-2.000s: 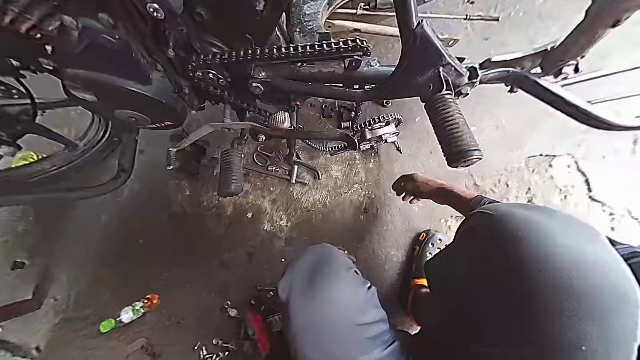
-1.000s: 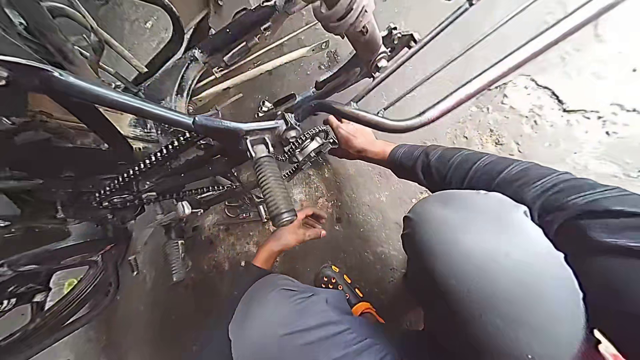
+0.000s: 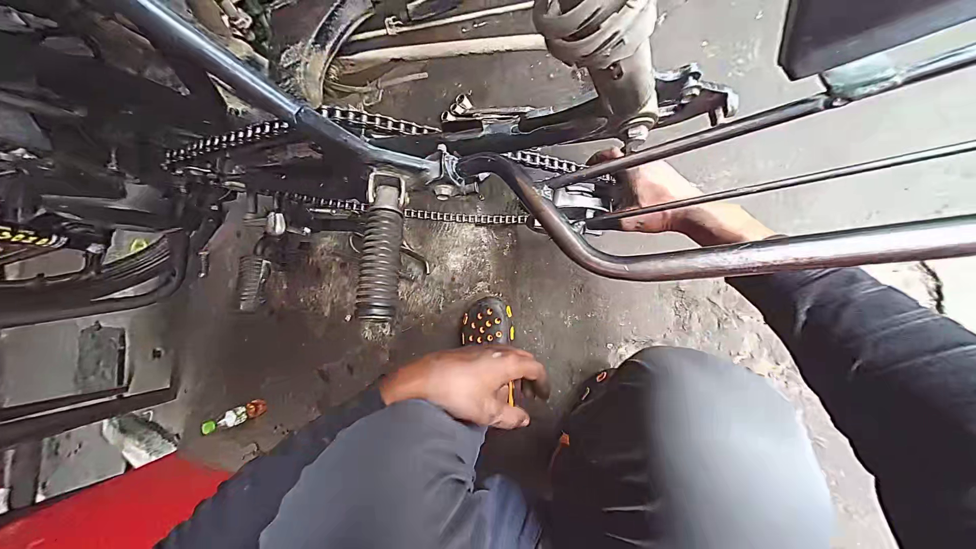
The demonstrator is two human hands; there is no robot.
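Note:
My right hand (image 3: 659,194) reaches behind the bent steel tube (image 3: 595,263) and is closed on a metal sprocket hub (image 3: 581,200), its fingers partly hidden by thin rods. A drive chain (image 3: 465,218) runs in a long loop from the dark engine side at left to that hub. My left hand (image 3: 476,383) hovers over my left knee, fingers curled apart, with nothing in it. The ribbed rubber footpeg (image 3: 379,263) hangs from the motorcycle frame between the chain and my left knee.
A shock absorber (image 3: 621,76) stands behind the chain, above my right hand. Further left are another ribbed footpeg (image 3: 252,282) and a small plastic bottle (image 3: 232,417) on the floor. A red surface (image 3: 122,507) fills the lower left corner. My sandal (image 3: 488,324) rests on the concrete.
The chain hub, on the floor two seconds ago, is now held up behind the tube in my right hand. My left hand has drawn back from near the footpeg to my knee. The view has shifted.

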